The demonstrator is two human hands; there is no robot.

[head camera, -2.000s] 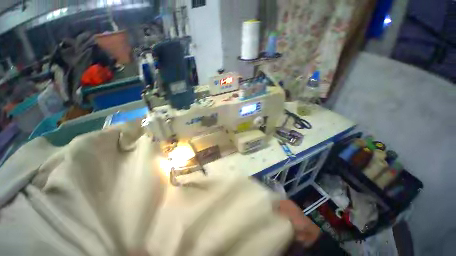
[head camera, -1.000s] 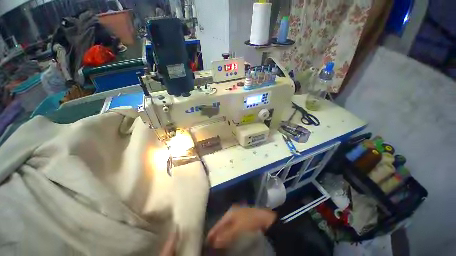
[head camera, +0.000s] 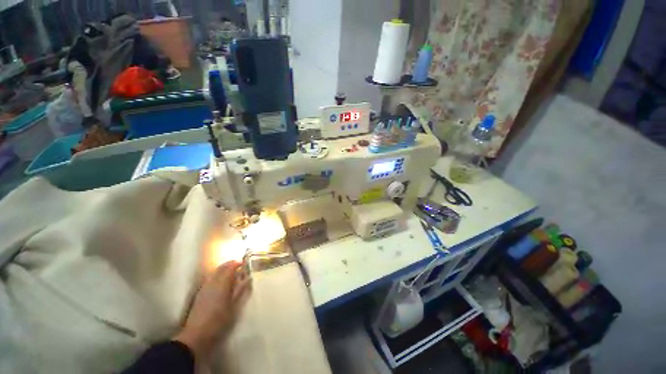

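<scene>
The cream fabric [head camera: 95,256] spreads in wide folds over the left of the table and down to the bottom edge. A flat strip of it lies in front of the sewing machine [head camera: 336,172], under a metal guide piece [head camera: 269,261] beside the lit needle area. My left hand [head camera: 214,303] lies on the fabric, with its fingertips close to the needle area and guide. Glare and blur hide whether the fingers pinch the cloth. My right hand is out of the picture.
A phone-like dark block [head camera: 264,95] stands above the needle end. Black scissors [head camera: 454,191], blue snips [head camera: 432,237] and a blue-capped bottle [head camera: 478,142] are on the right table end. A crate of thread cones [head camera: 559,266] stands lower right.
My left hand has come up from the bottom edge to the needle area. My right hand has left the picture. The fabric's right part, earlier spread over the table front, now hangs as a flat strip.
</scene>
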